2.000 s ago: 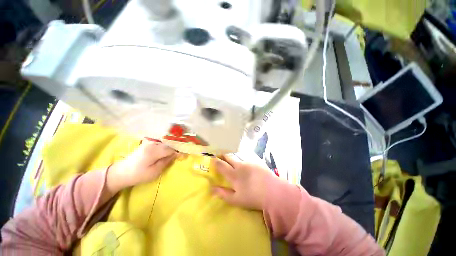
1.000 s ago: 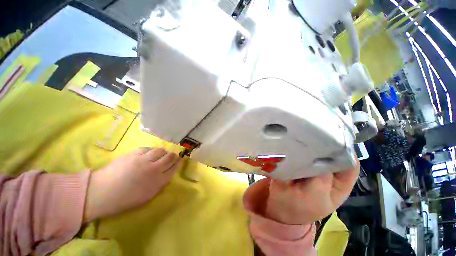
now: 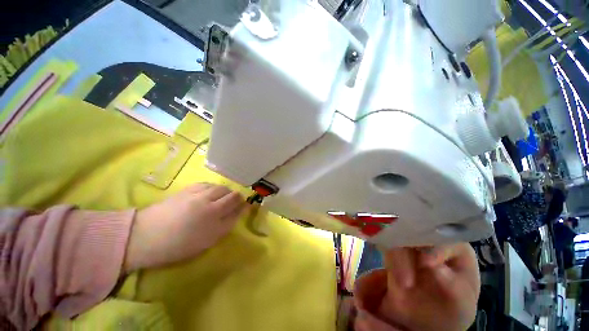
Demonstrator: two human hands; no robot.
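The yellow tote bag body (image 3: 258, 278) lies spread under the white sewing machine head (image 3: 387, 161). My left hand (image 3: 184, 223) rests palm down on the bag, its fingertips beside a small red-and-black part (image 3: 263, 189) at the head's lower edge. Whether these fingers pinch anything is unclear. My right hand (image 3: 436, 284) is raised off the bag, just below the front right of the head, with bent fingers. The head covers some of its fingertips, so I cannot tell if it holds anything. The needle area is hidden by the head.
The pale blue work plate (image 3: 129, 39) with yellow and pink tape strips (image 3: 29, 103) shows at the upper left. A ridged pale knob (image 3: 476, 134) sits on the machine's right side. A yellow bag (image 3: 510, 68) hangs behind. A person in dark clothes (image 3: 565, 236) is far right.
My right hand has left the bag and risen to the machine head, then shifted slightly lower. My left hand stays on the bag. The view has tilted, turned and come closer to the head.
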